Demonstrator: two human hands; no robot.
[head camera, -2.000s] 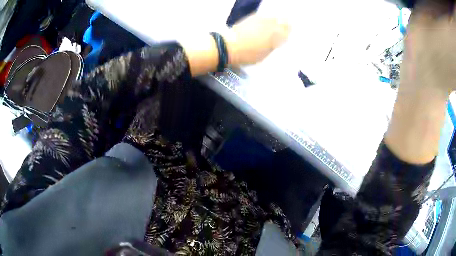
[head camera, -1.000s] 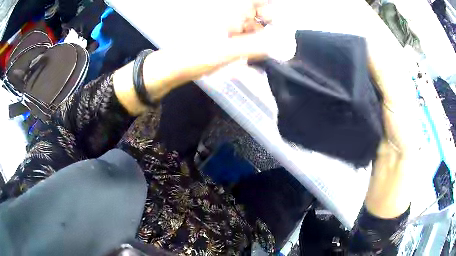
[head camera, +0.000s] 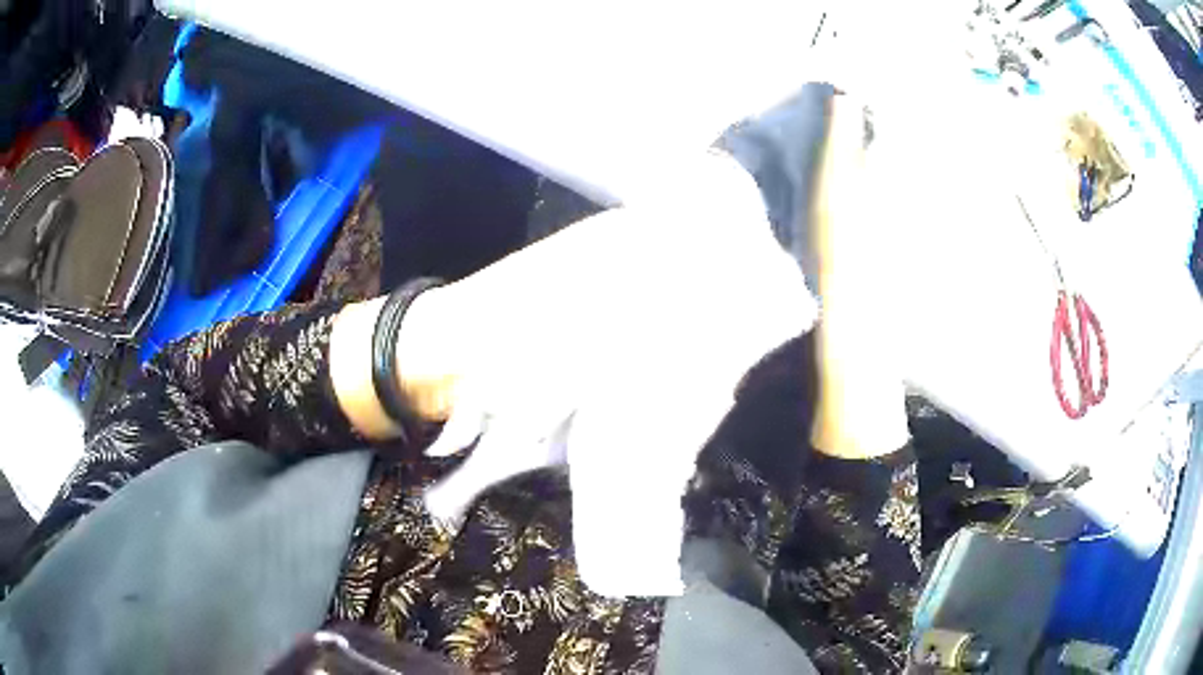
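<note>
White fabric (head camera: 627, 488) hangs over the lap in front of the table edge. Dark fabric (head camera: 763, 396) shows beside its lower right edge, and a greyish dark part shows above, by my right forearm. My left forearm, with a dark band at the wrist, reaches in from the left. My left hand (head camera: 679, 224) is lost in glare among the white cloth, and its fingers cannot be made out. My right forearm reaches up along the dark fabric. My right hand (head camera: 844, 125) is washed out against the white table (head camera: 963, 317), so its grip is unclear.
Red-handled scissors (head camera: 1080, 353) lie on the table at the right. A small tan item (head camera: 1095, 165) and metal parts (head camera: 1005, 46) are farther back. Brown rounded pieces (head camera: 99, 237) and a blue plastic object (head camera: 297, 237) are at the left. A grey box (head camera: 989, 593) is below the table.
The dark fabric, broad over the table before, is now mostly hidden by white fabric nearer the lap. Both arms have moved, the right one leftward. The scissors have come into clear view.
</note>
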